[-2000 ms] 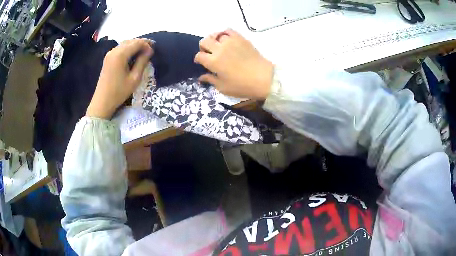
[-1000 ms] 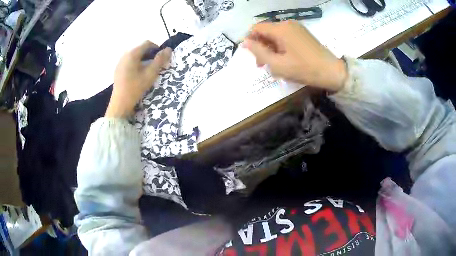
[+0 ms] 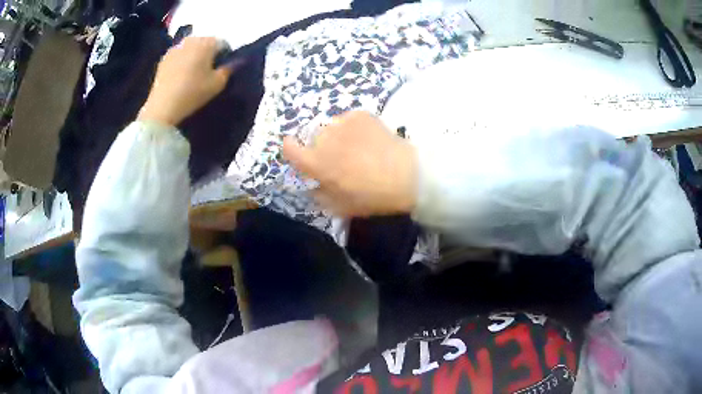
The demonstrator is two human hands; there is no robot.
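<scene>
A black garment piece [image 3: 228, 115] with a white patterned lace panel [image 3: 331, 68] lies on the white table, its lower part hanging over the front edge. My left hand [image 3: 187, 79] is closed on the black fabric at the left. My right hand [image 3: 356, 163] is over the lower part of the lace, blurred, with its fingers bent; whether it grips the lace cannot be told. The far end of the lace reaches toward the top of the picture.
Dark thread snips [image 3: 579, 37] and black-handled scissors [image 3: 671, 58] lie on the table [image 3: 493, 86] at the right. More black fabric is piled at the left, beside a brown cardboard piece [image 3: 46, 108]. Cluttered items show below the table.
The lace panel now spreads farther up and to the right. My right hand has moved down and left onto the lace. My left hand is higher in the picture, on the black fabric.
</scene>
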